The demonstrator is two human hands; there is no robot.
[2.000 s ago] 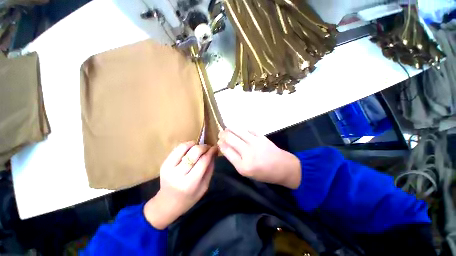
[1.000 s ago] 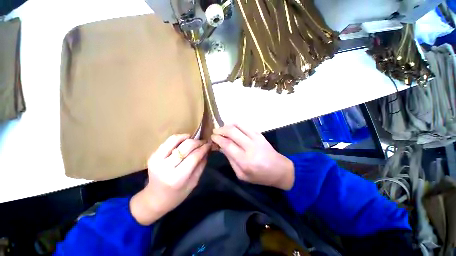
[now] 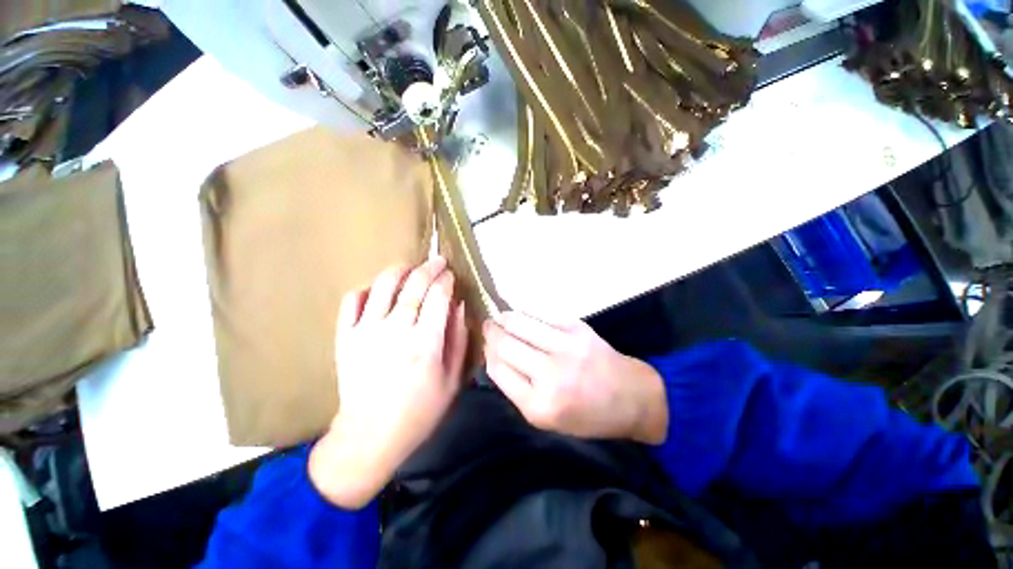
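Observation:
A tan-brown fabric panel (image 3: 311, 222) lies on the white table, its right edge running up to the presser foot (image 3: 427, 139) of the sewing machine (image 3: 256, 56). A brown zipper (image 3: 467, 239) with gold teeth runs from the foot down to my right hand. My right hand (image 3: 572, 376) pinches the zipper's lower end between thumb and fingers. My left hand (image 3: 400, 361) lies flat on the panel near its right edge, fingers pointing to the machine. A thin white strip shows at the panel edge above my left fingertips. The needle tip is too small to tell.
A bundle of brown zippers (image 3: 605, 100) lies right of the needle, a smaller bundle (image 3: 933, 61) at the far right. A stack of brown panels (image 3: 67, 278) is at left, layered brown cloth (image 3: 61, 67) at upper left. Blue material (image 3: 839, 256) shows below the table's right edge.
My left hand has let go of its pinch at the edge and moved up to lie flat on the panel. My right hand still holds the zipper end. The camera view has shifted.

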